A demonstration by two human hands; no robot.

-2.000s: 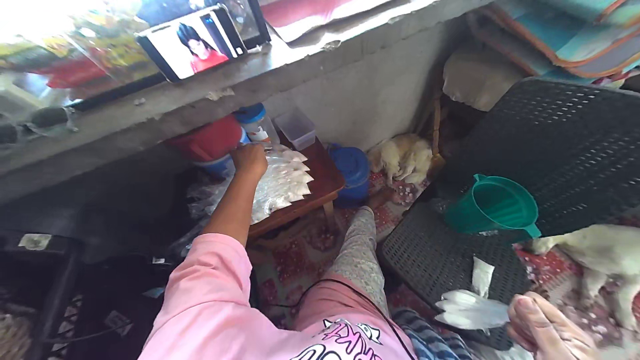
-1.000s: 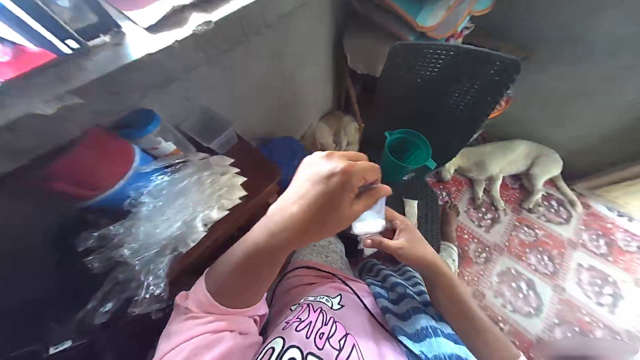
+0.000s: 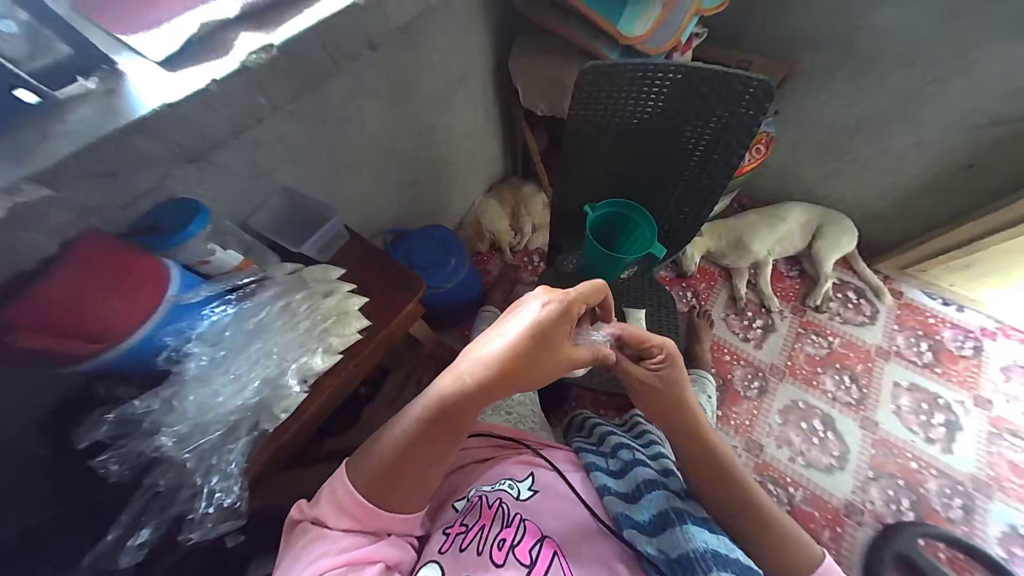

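Above my lap, my left hand (image 3: 532, 336) and my right hand (image 3: 652, 364) meet with their fingertips on one small clear plastic bag (image 3: 594, 338). White contents show at the bag's lower end, partly hidden by my left fingers. A pile of clear plastic bags with white contents (image 3: 264, 360) lies to the left on a small wooden table (image 3: 376, 280). Another small white-filled packet (image 3: 634, 318) rests on the seat of a black woven plastic chair (image 3: 664, 152), just beyond my right hand. A green plastic pitcher (image 3: 620, 236) stands on that seat, farther back.
Behind the pile are a red and blue container (image 3: 96, 300), a jar with a blue lid (image 3: 176, 228) and a clear plastic box (image 3: 296, 220). A blue bucket (image 3: 436, 264) stands beside the table. Two dogs lie on the floor, one light-coloured dog (image 3: 784, 236) right of the chair.
My left hand has come from the pile of bags to my lap, where both hands meet on a bag. The view has swung right. Over the last second, the fingers have shifted on the bag.
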